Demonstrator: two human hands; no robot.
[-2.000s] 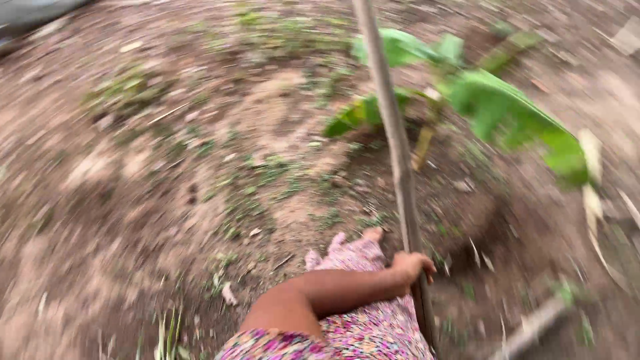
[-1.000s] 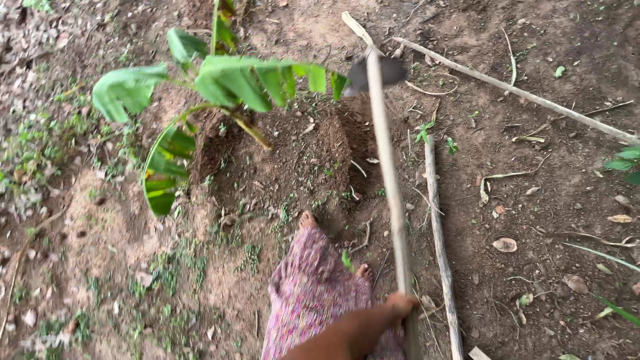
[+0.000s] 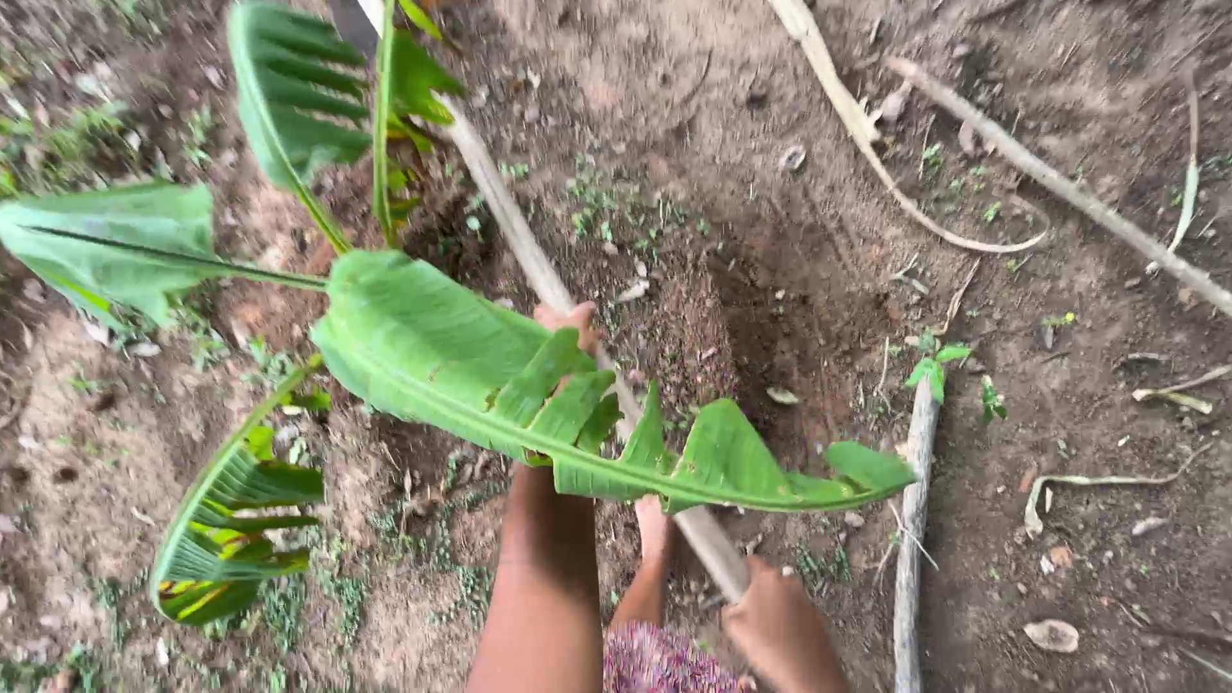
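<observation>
A long wooden handle (image 3: 515, 226) runs slantwise from the top left to the bottom centre. My left hand (image 3: 570, 322) grips it near the middle, partly hidden under a torn green banana leaf (image 3: 433, 356). Lower down, my right hand (image 3: 770, 616) is closed around the same handle. At its far end, the dark tool head (image 3: 354, 24) shows only in part, behind the leaves at the top edge. The young banana plant spreads over the left side, with a folded leaf (image 3: 125, 241) and a yellowing one (image 3: 241, 539).
A grey stick (image 3: 914, 549) lies on the soil right of my right hand. Another thin pole (image 3: 1068, 197) and a dry curled strip (image 3: 847, 106) lie at the upper right. A shallow hollow (image 3: 799, 308) is in the bare soil. My bare foot (image 3: 653, 525) shows below the leaf.
The left hand now grips the handle too; one second ago only one hand showed on it. The tool head has moved from the bare soil to behind the banana leaves. The view is closer to the plant.
</observation>
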